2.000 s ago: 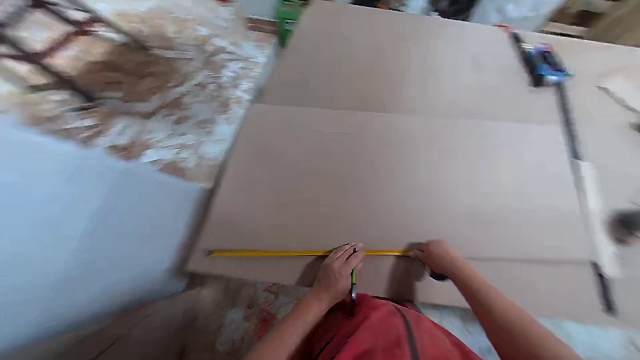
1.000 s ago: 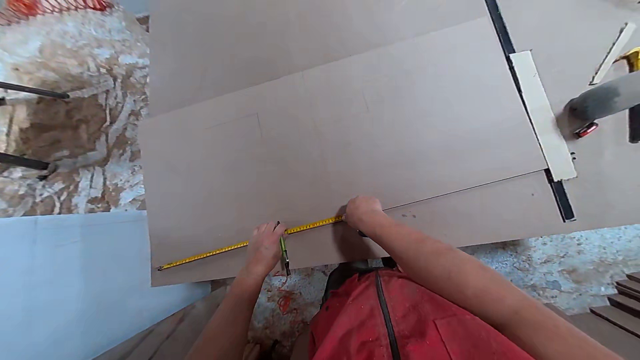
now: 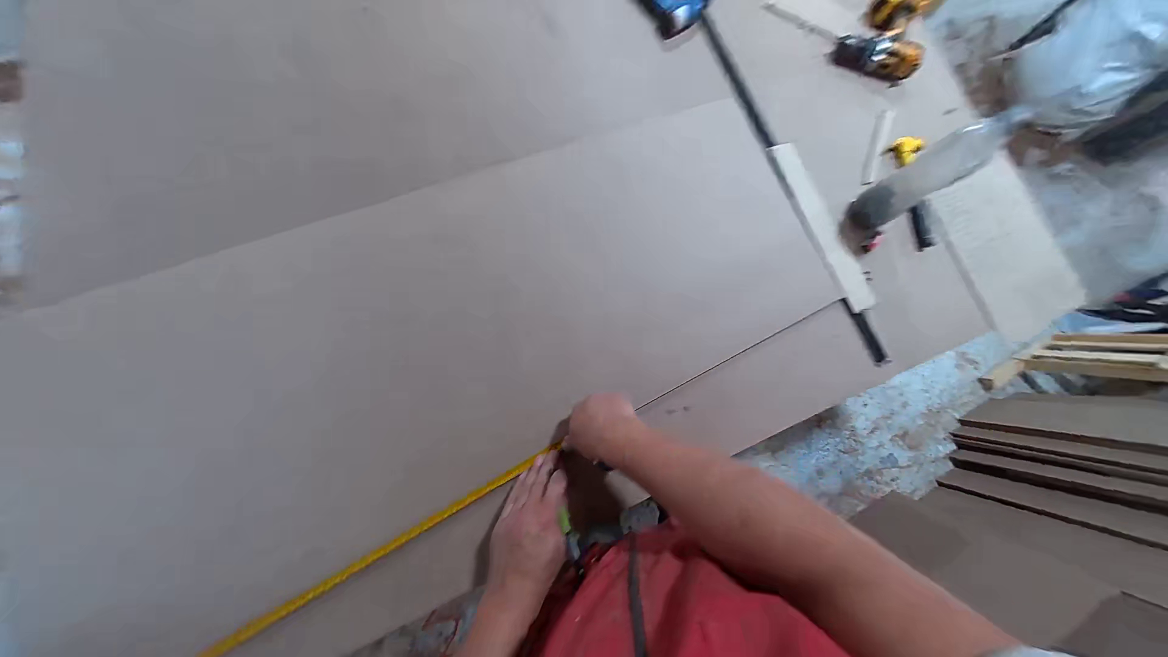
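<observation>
A yellow tape measure blade [image 3: 392,545] runs from the lower left across a large light brown board [image 3: 438,338]. My right hand [image 3: 604,427] is closed at the blade's right end, apparently around the tape case, which the hand mostly hides. My left hand [image 3: 531,529] lies beside the blade just below it, fingers forward, with a green and dark slim tool, likely a pencil or marker, [image 3: 568,529] by its thumb side. Whether the fingers grip that tool is not plain. A thin dark line [image 3: 739,354] on the board leads up and right from my right hand.
A black bar [image 3: 739,91] with a white strip [image 3: 821,228] crosses the boards. Beyond it are a yellow and black cordless drill [image 3: 878,58], a clear bottle-like object [image 3: 940,175] and a white sheet with writing [image 3: 1008,246]. Brown boards [image 3: 1068,456] are stacked lower right.
My left hand has come closer to my right hand along the tape. The view has swung right, and the tape's far left end, seen earlier, is out of frame.
</observation>
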